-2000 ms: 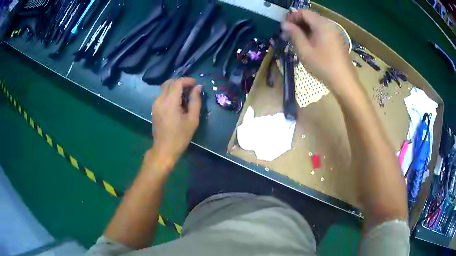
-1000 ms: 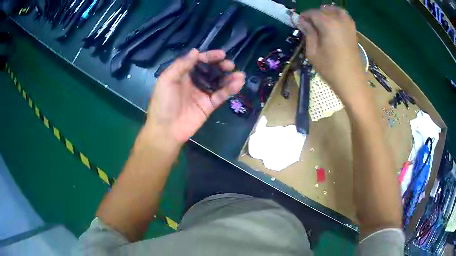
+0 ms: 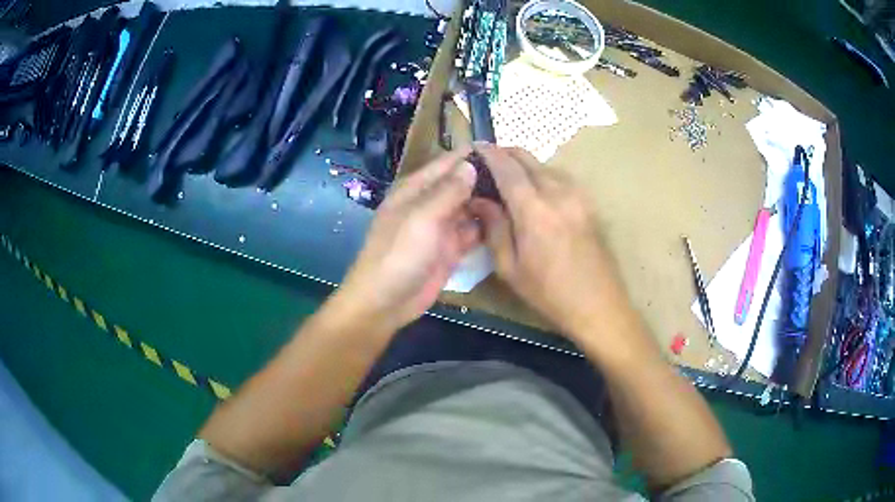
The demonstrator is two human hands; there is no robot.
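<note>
My left hand (image 3: 407, 235) and my right hand (image 3: 540, 230) are together over the near left part of the cardboard box. Their fingers meet around a small dark part (image 3: 484, 181), mostly hidden and blurred. A black handle (image 3: 480, 116) lies just beyond the fingertips, its near end hidden by the hands. A dotted white sheet (image 3: 550, 108) lies to its right. A white sheet (image 3: 471, 271) shows partly under my hands.
Black shells (image 3: 294, 98) and pink-marked wired parts (image 3: 359, 188) lie left of the box (image 3: 819, 245). Inside are circuit boards (image 3: 483, 44), a tape roll (image 3: 560, 67), screws (image 3: 693, 128), tweezers (image 3: 700, 284), a pink rod (image 3: 753, 267) and a blue screwdriver (image 3: 802, 245). Wires (image 3: 859, 358) lie right.
My right hand has come down from the box's far left corner to meet my left hand, which has moved right with the small dark part. The view has shifted, showing more of the box.
</note>
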